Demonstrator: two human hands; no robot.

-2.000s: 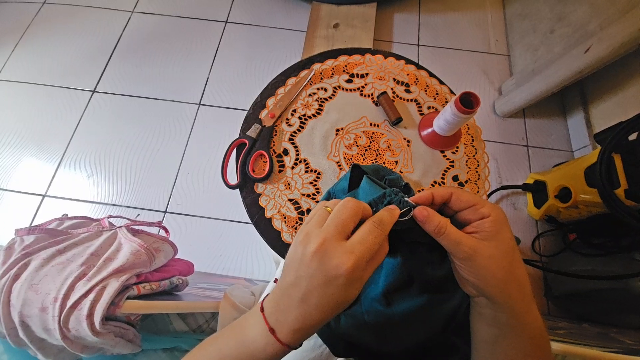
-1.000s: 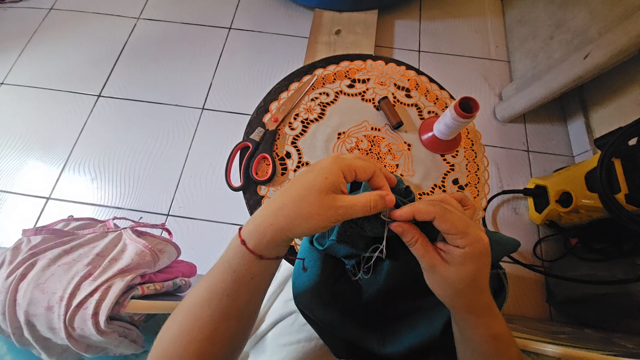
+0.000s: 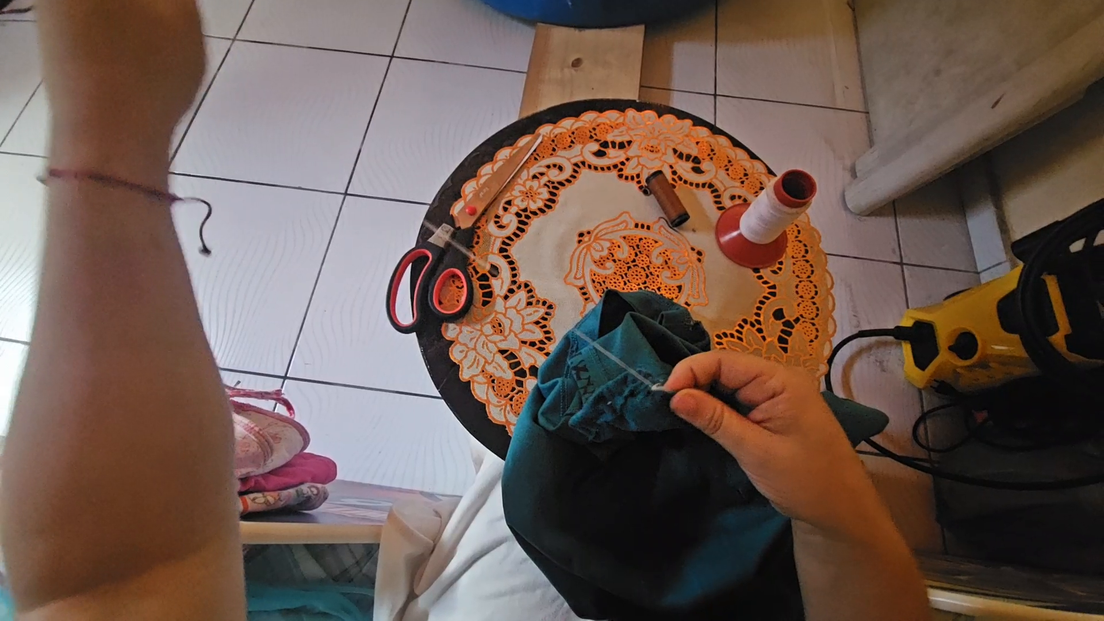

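A teal fabric piece (image 3: 638,483) with a gathered, stitched edge lies bunched over my lap. My right hand (image 3: 750,423) pinches that edge between thumb and forefinger, where a small pale bit shows. From there a light thread (image 3: 617,358) runs taut up and left across the cloth; a faint stretch of it crosses near the scissors. My left hand (image 3: 125,78) is raised at the upper left, a red string bracelet at its wrist; its fingers are outside the frame, so what they hold is hidden. No needle can be made out.
Behind the cloth is a round table (image 3: 444,371) with an orange-and-white cutwork doily (image 3: 552,216). On it are scissors (image 3: 457,241), a brown thread spool (image 3: 667,198) and a white thread cone (image 3: 768,216). Folded clothes (image 3: 280,470) lie left; a yellow corded machine (image 3: 957,336) stands right.
My left hand has left the cloth and swung up and far to the left. The loose, looped thread by my fingers is now drawn out straight. My right hand stays at the cloth's edge.
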